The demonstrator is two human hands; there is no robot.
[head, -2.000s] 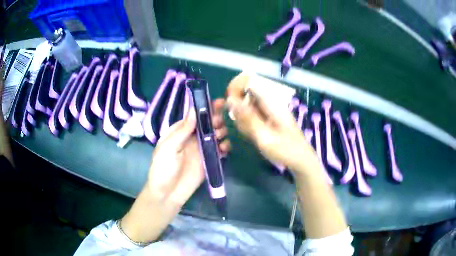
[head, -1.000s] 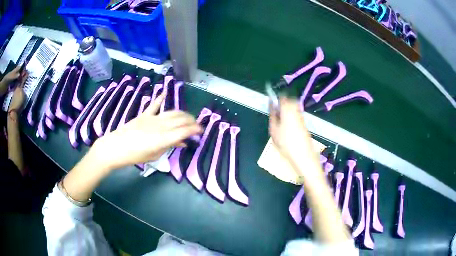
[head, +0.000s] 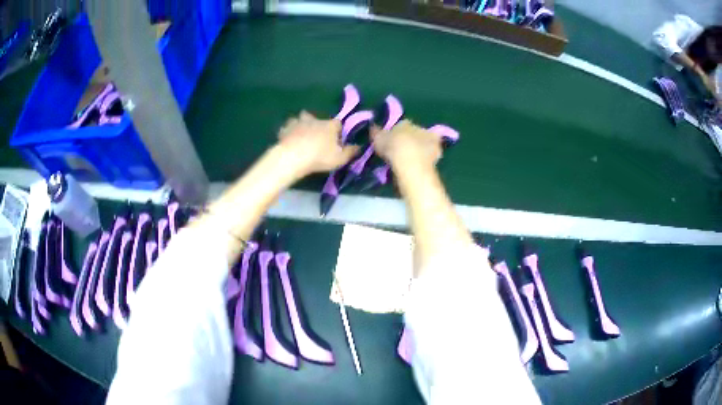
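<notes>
Several purple and black handles [head: 365,156] lie in a loose group on the green belt beyond the pale rail. My left hand [head: 319,142] is at the left side of this group, its fingertips over the handles. My right hand [head: 407,147] is over the right side and partly covers the rightmost handle [head: 446,133]. Both hands are slightly blurred, and whether the fingers are closed on handles cannot be told. A cream sheet [head: 374,267] lies on the worktop between my forearms, with a thin white stick [head: 350,332] at its lower left.
Rows of handles [head: 274,312] lie left and right, partly under my sleeves. A blue crate [head: 95,150] and a bottle [head: 75,204] are at left, beside a grey post [head: 146,95]. Printed papers [head: 11,229] lie far left. A brown tray [head: 475,30] is at the top. A person [head: 687,43] is far right.
Both hands have moved forward over the rail to the handle group; the left hand has left the left row. The view has shifted, bringing the sheet, stick and another person into sight.
</notes>
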